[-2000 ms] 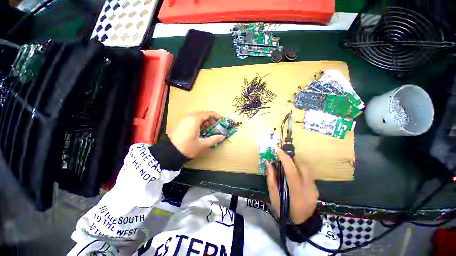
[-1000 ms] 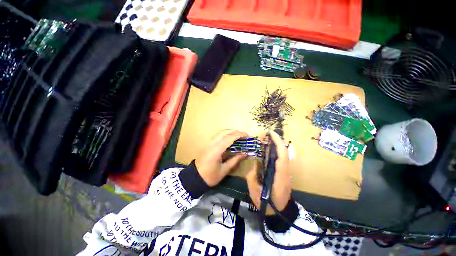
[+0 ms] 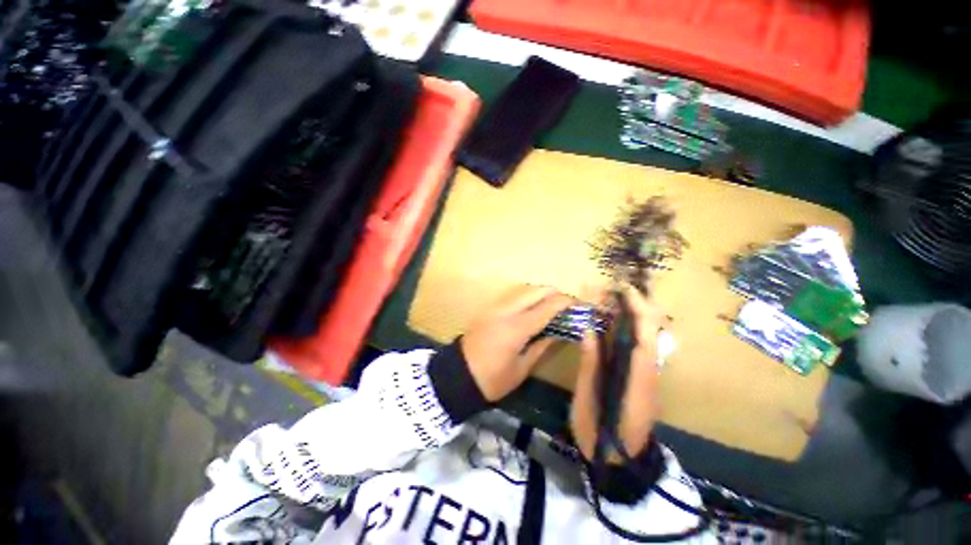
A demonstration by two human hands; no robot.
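My left hand (image 3: 513, 335) holds a small stack of circuit boards (image 3: 576, 323) edge-on at the front of the tan cardboard mat (image 3: 500, 229). My right hand (image 3: 628, 389) is close beside it, around the black handle of the soldering iron (image 3: 614, 373). The iron's tip and the fingertips are blurred, so I cannot tell whether they touch the boards. A loose pile of thin dark leaded parts (image 3: 641, 240) lies just beyond my hands. A fanned stack of green and silver boards (image 3: 799, 287) lies at the mat's right.
Black board trays (image 3: 229, 160) stand at left over a red tray (image 3: 399, 229). A phone (image 3: 522, 119) lies at the mat's back left corner. Spare boards (image 3: 669, 115) and a red parts tray (image 3: 692, 37) are behind. A grey-white cup (image 3: 905, 351) and a fan (image 3: 937, 202) are at right.
The view has swung left, so the bench appears shifted right. Since the oldest frame, my hands have come together, and the single board near my right hand no longer shows on the mat.
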